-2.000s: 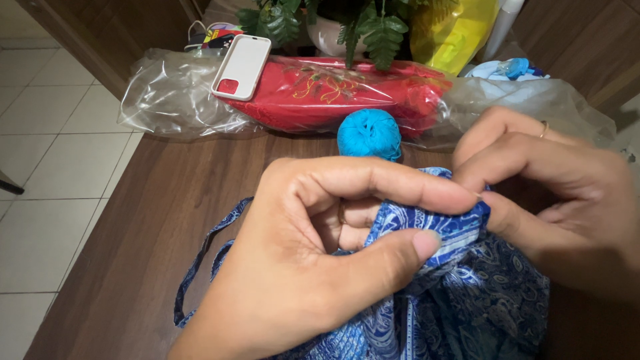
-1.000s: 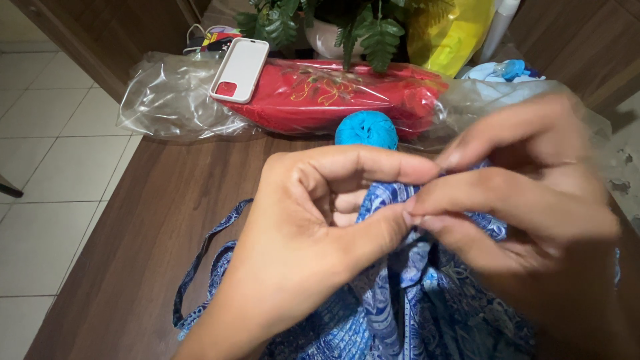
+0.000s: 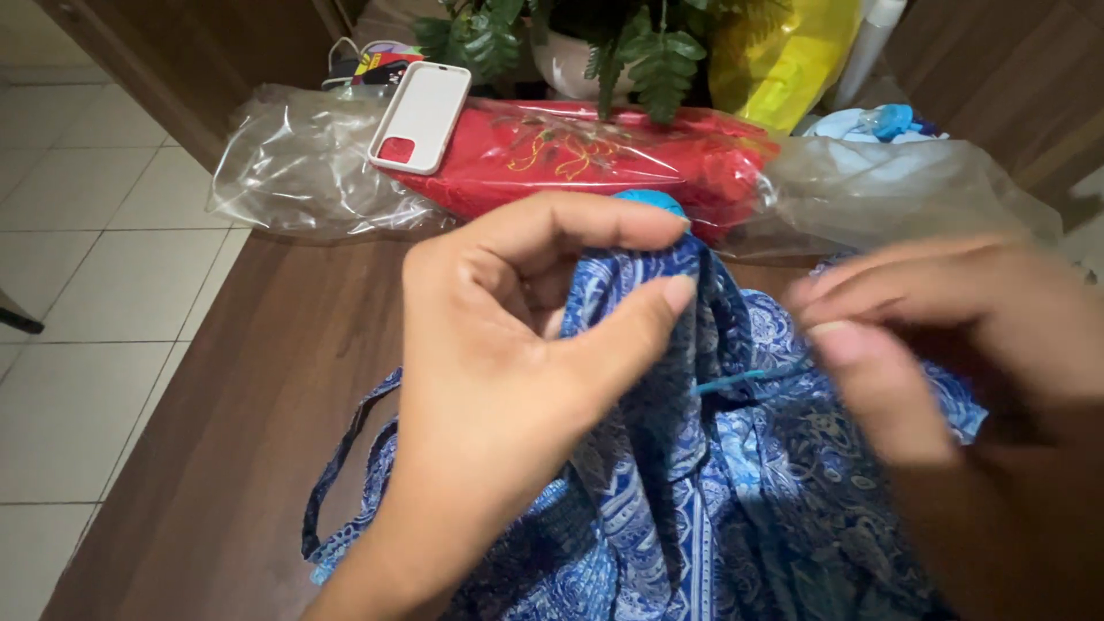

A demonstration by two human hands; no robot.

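Observation:
My left hand (image 3: 526, 362) pinches a fold of blue paisley cloth (image 3: 638, 414) between thumb and index finger, above the rest of the fabric. A turquoise thread (image 3: 731, 381) runs from the cloth toward my right hand (image 3: 931, 345), whose thumb and fingertips are closed together on it; they are blurred, and no needle can be made out. Behind my left index finger, the top of a ball of turquoise yarn (image 3: 651, 199) shows. A narrow strap (image 3: 332, 479) of the same blue fabric loops over the wooden table (image 3: 207, 440), left of my wrist.
Across the back lies a red item (image 3: 595, 164) in clear plastic wrapping (image 3: 302, 172), with a white phone case (image 3: 427, 112) on its left part. Behind are a potted plant (image 3: 660, 60), a yellow bag (image 3: 780, 65) and a white tube (image 3: 871, 43). Tiled floor (image 3: 112, 371) lies left.
My right hand has moved right, away from my left fingers, and turquoise thread now shows between it and the cloth. My left hand keeps its pinch on the fabric.

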